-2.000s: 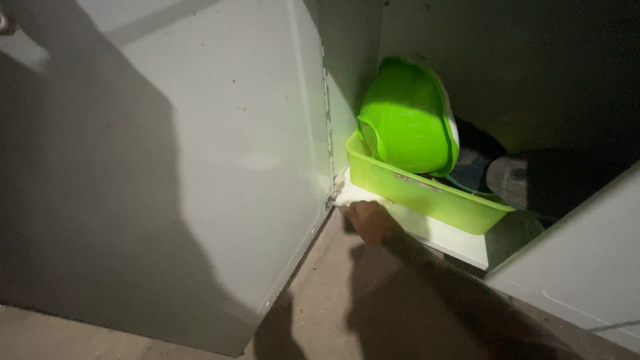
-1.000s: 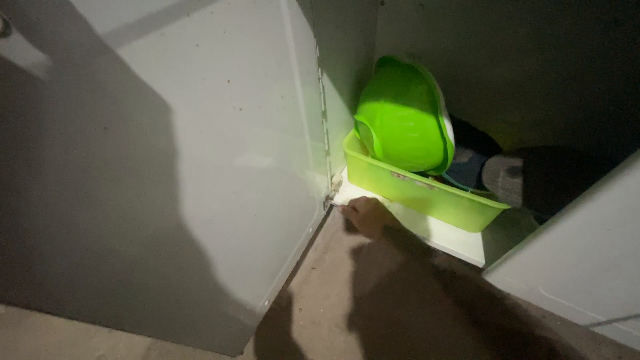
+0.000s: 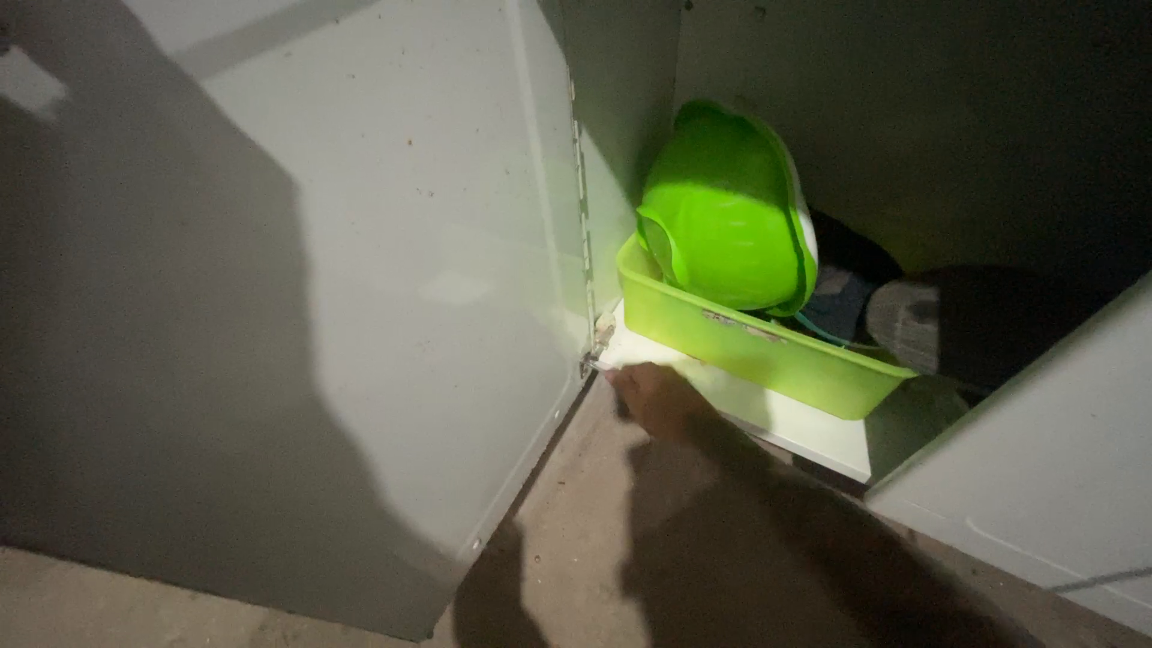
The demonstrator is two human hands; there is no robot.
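Observation:
My right hand [image 3: 659,402] reaches in from the lower right, its fingers closed on a small, thin, light-coloured item [image 3: 605,365] too small to identify. The tip of that item meets the bottom of the hinge edge [image 3: 585,360] of a light grey cabinet door [image 3: 432,288], which stands open on the left. Just behind the hand is the white bottom panel [image 3: 810,436] of the cabinet. My left hand does not show.
A yellow-green plastic tray [image 3: 747,355] stands on the bottom panel, with a bright green plastic basin [image 3: 733,216] tilted in it. Dark items lie behind. Another light grey door or panel [image 3: 1062,486] is at the right, and brown floor [image 3: 576,549] lies below.

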